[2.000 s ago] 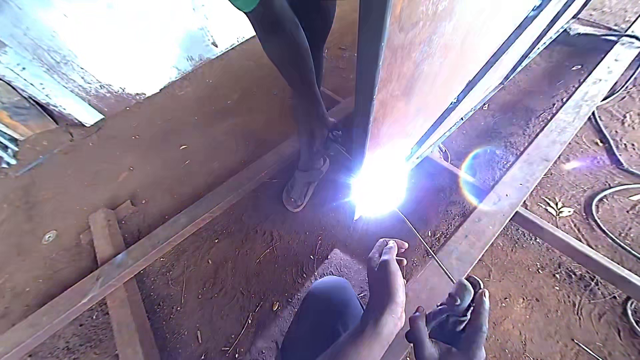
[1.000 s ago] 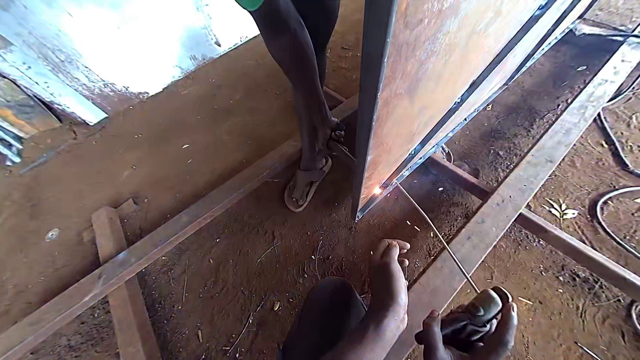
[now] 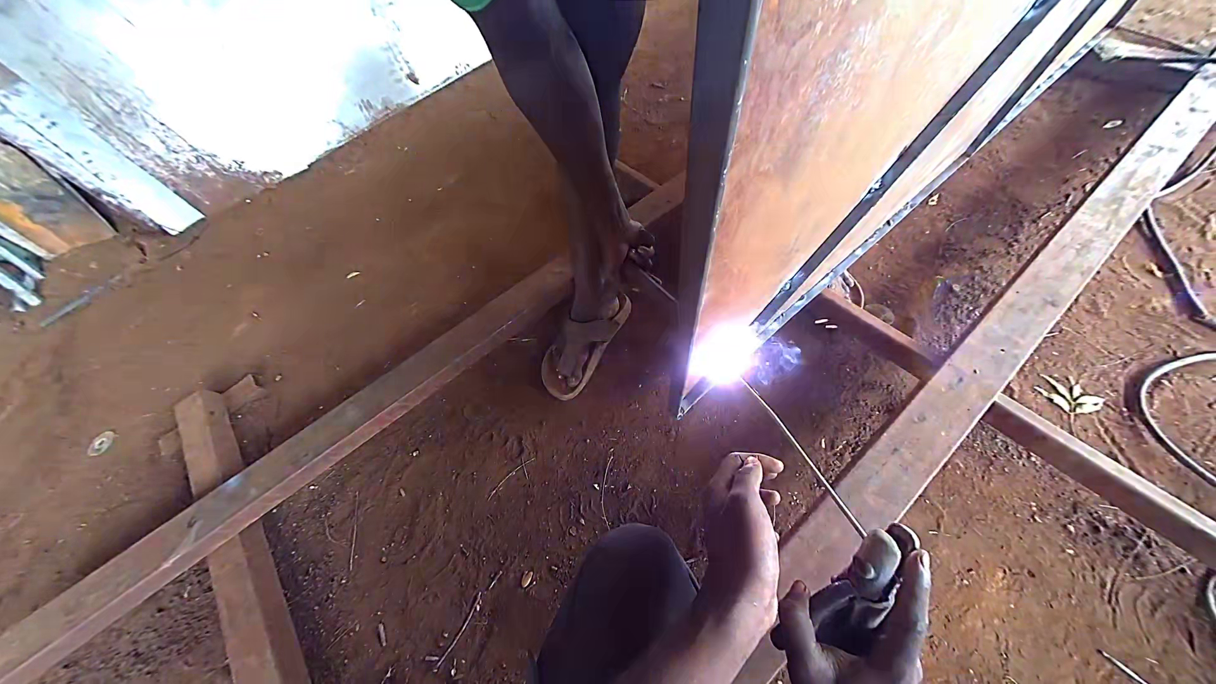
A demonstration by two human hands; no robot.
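Observation:
My right hand (image 3: 860,613), at the lower right, grips a dark electrode holder (image 3: 841,608). A thin welding electrode (image 3: 803,446) runs from it up and left to a bright arc at the lower corner of a metal panel. The steel-framed panel (image 3: 788,142) stands upright, its sheet brownish and its edge frame dark. My left hand (image 3: 746,503) is raised just left of the electrode, fingers curled, with no object visible in it. It touches neither the panel nor the electrode. Glare hides the metal right at the arc.
Another person's sandalled foot (image 3: 584,347) is left of the panel, their hand (image 3: 638,249) low beside it. A long steel beam (image 3: 313,446) crosses the ground at left, another beam (image 3: 1007,332) at right. A cable (image 3: 1164,408) curls at far right. A pale sheet (image 3: 237,76) stands upper left.
A bright arc two seconds ago had shrunk to a small orange glow one second ago; now it is bright again. My right hand has moved slightly left since one second ago.

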